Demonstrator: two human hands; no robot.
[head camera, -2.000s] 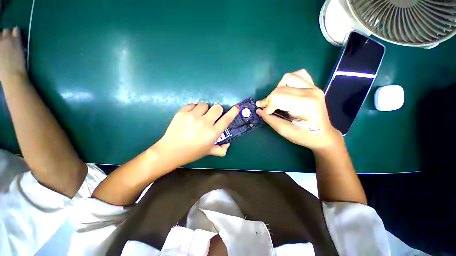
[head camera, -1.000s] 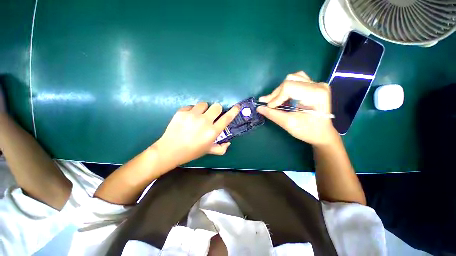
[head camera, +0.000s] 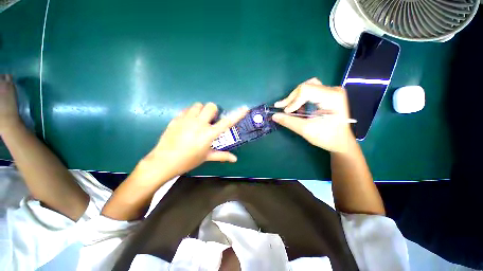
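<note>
The dark phone unit (head camera: 248, 130) lies slanted on the green tabletop, with a bright round disc near its right end and a white label near its left. My left hand (head camera: 185, 135) is spread around the unit's left end, index finger along the upper edge and thumb apart below it; any contact there is unclear. My right hand (head camera: 318, 114) grips thin tweezers (head camera: 302, 113), their dark tips at the unit's right end beside the disc and their pale rear end pointing right. The exact tip contact is too small to tell.
A black smartphone (head camera: 372, 82) lies right of my right hand, with a small white rounded case (head camera: 408, 99) beside it. A white desk fan (head camera: 418, 16) stands at the upper right. Another person's forearm (head camera: 37, 164) rests at the left, near a white line (head camera: 42, 69).
My left hand has loosened and drawn back left, uncovering the label. My right hand's tweezers stay at the unit's right end. The neighbour's hand has come back into view. The view has shifted slightly.
</note>
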